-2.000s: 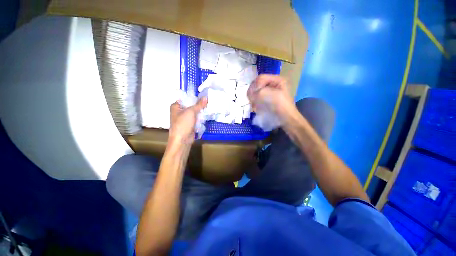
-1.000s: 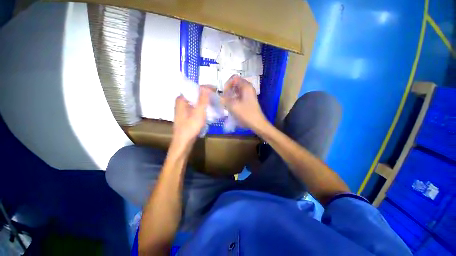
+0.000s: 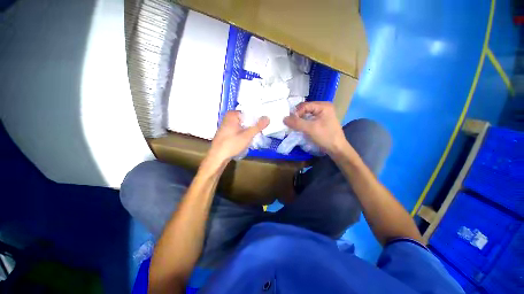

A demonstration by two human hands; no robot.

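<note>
White blocky parts (image 3: 278, 68) lie loose in the blue mesh basket (image 3: 231, 69) inside the open carton (image 3: 247, 179). My left hand (image 3: 234, 135) is at the basket's near left, its thumb and fingers on a white part in clear plastic. My right hand (image 3: 319, 124) is at the near right, fingertips pinching thin clear plastic. A crinkled clear plastic bag (image 3: 293, 141) hangs below my right fingers over the basket's near rim. Where the bag ends and the part begins is hard to tell.
Packed white rows (image 3: 150, 63) and a flat white divider (image 3: 198, 74) stand left of the basket. A long carton flap (image 3: 299, 28) covers the far side. A large pale panel (image 3: 49, 92) is at left. Stacked blue bins (image 3: 488, 212) on a wooden pallet stand at right.
My hands were close together one second ago; my right hand has moved right, away from my left. The carton appears shifted slightly right in view, and plastic now hangs under my right hand.
</note>
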